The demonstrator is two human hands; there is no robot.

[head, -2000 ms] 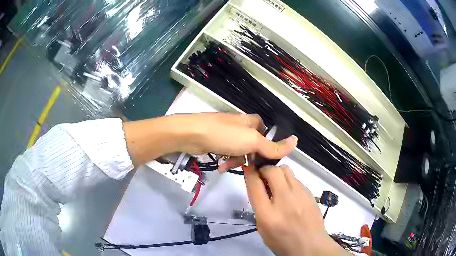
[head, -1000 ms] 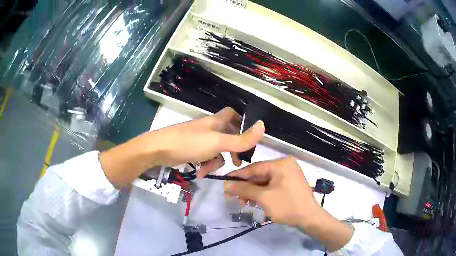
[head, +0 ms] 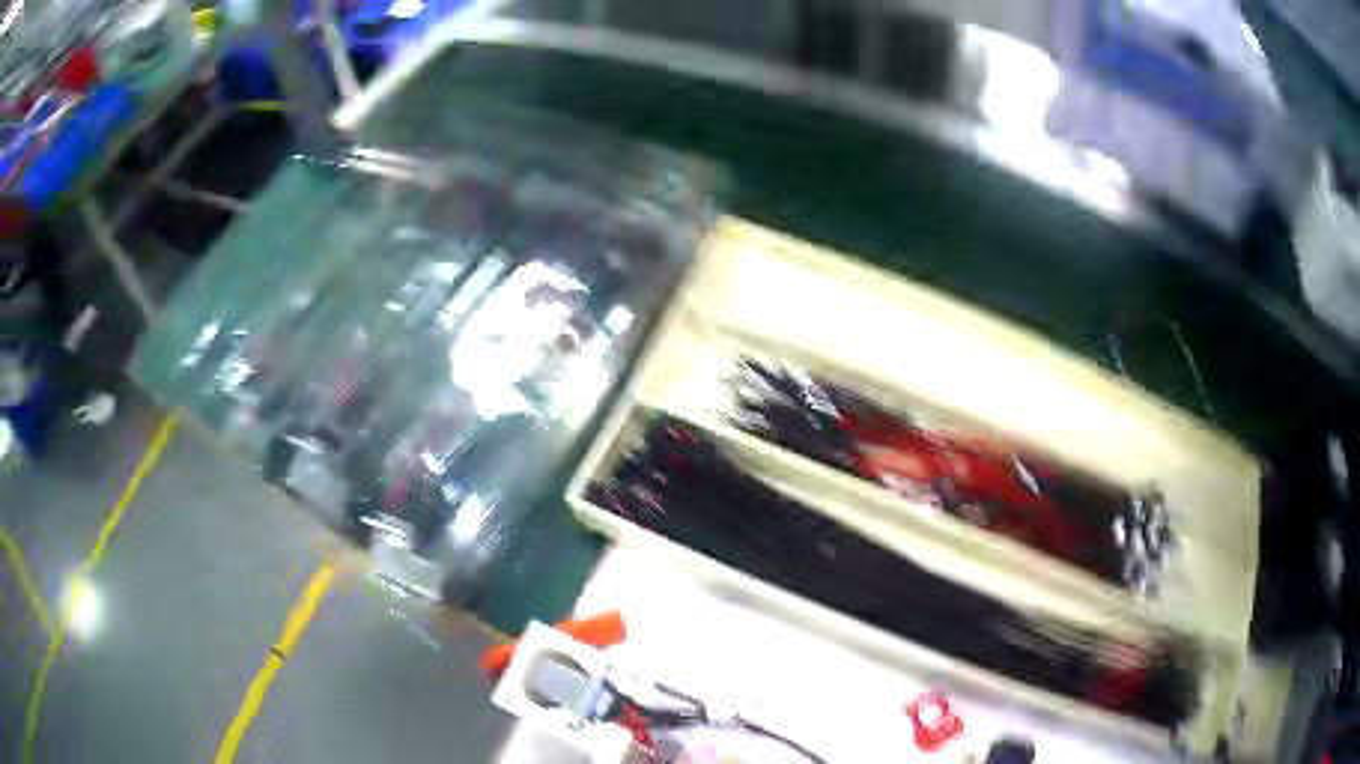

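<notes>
The frame is blurred and neither of my hands is in view. The white holding fixture (head: 528,673) sits at the lower left of the white board (head: 701,597), with black and red wires (head: 641,722) coming out of its right side. An orange clamp (head: 586,633) is behind it. A small red holder (head: 935,719) and a dark connector housing (head: 1010,751) are at the bottom right. The rest of the harness is cut off by the lower edge.
The cream parts tray (head: 880,311) lies behind the board, with black sleeved leads (head: 835,552) in front and black-red leads (head: 955,478) in the middle compartment. Plastic-covered harnesses (head: 448,358) lie at left. The floor with yellow lines (head: 284,657) is beyond the bench edge.
The view has swung up and left, so the tray and board sit lower in it. Both hands, which were at the harness, are out of the picture.
</notes>
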